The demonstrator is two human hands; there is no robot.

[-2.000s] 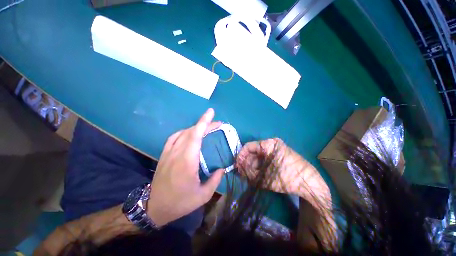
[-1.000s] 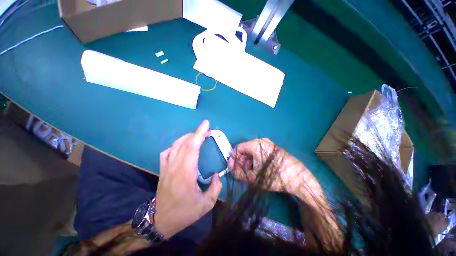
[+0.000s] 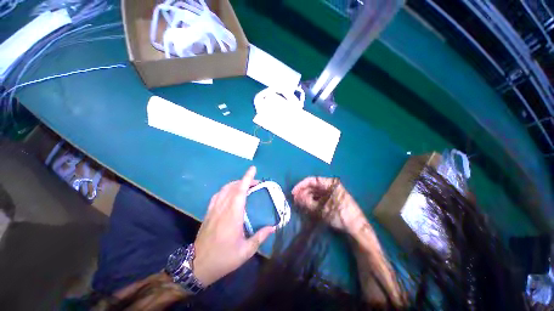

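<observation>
My left hand (image 3: 228,234), with a metal watch at the wrist, holds a white rounded-square plastic frame (image 3: 280,205) by its left side, with fingers above and thumb below. The frame's open centre shows the green bench top. My right hand (image 3: 319,197) is just right of the frame, a small gap apart. Its fingers are curled, and dark hair partly covers it, so I cannot tell if it holds anything small.
A long white strip (image 3: 203,129) and a white sheet (image 3: 304,132) lie ahead, near two tiny white pieces (image 3: 223,109) and a metal post (image 3: 352,51). An open carton of frames (image 3: 188,68) stands behind, loose wires (image 3: 73,75) far left, a carton with clear plastic (image 3: 398,197) right.
The view has shifted, showing more of the carton and wires at the far side. My right hand has moved off the frame's right side. My left hand keeps its hold.
</observation>
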